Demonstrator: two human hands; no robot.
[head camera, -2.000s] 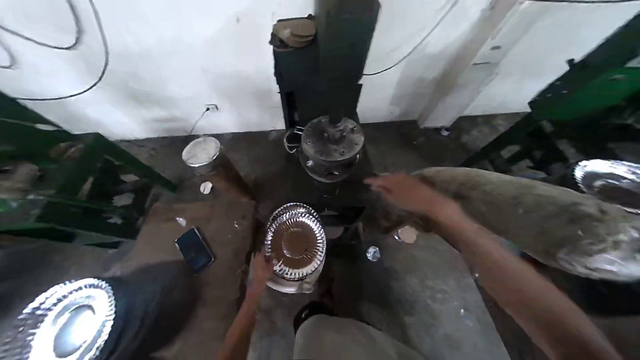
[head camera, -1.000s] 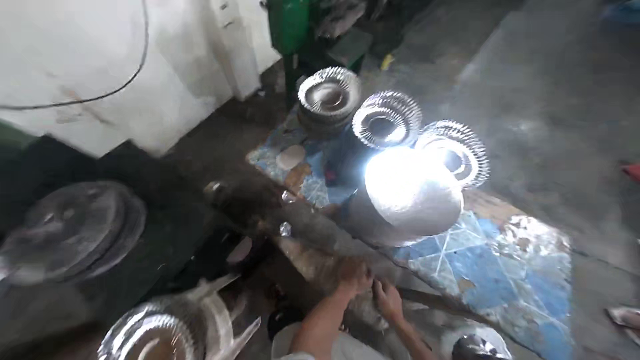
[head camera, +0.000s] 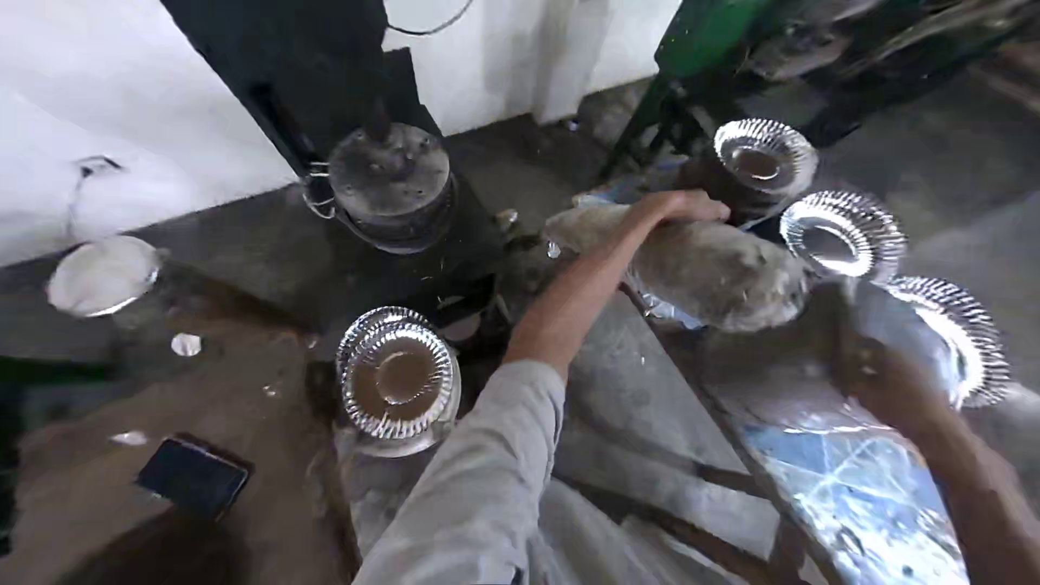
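My left hand (head camera: 695, 205) reaches across a long, grey, cloth-like bundle (head camera: 715, 272), its fingers bent beside a fluted shiny metal dish (head camera: 764, 158). Whether it grips anything is unclear. My right hand (head camera: 881, 378) is blurred at the right, close to a shiny metal surface (head camera: 902, 321) and a dark blurred shape; its fingers cannot be made out. Two more fluted dishes, one (head camera: 841, 236) behind and another (head camera: 955, 337) at the far right, lie near it. Left of my left forearm, a stack of fluted metal dishes (head camera: 398, 378) rests beside the press.
A dark machine with a round metal head (head camera: 390, 175) stands against the white wall. At left are a round pale-topped container (head camera: 106, 276) and a phone (head camera: 193, 478) on the ground. A blue patterned sheet (head camera: 853, 479) lies at lower right, and a green frame (head camera: 707, 36) stands behind.
One second ago my hands were close together, low in the view; now they are apart, the left over the bundle and the right by the shiny surface. The view has swung back toward the machine.
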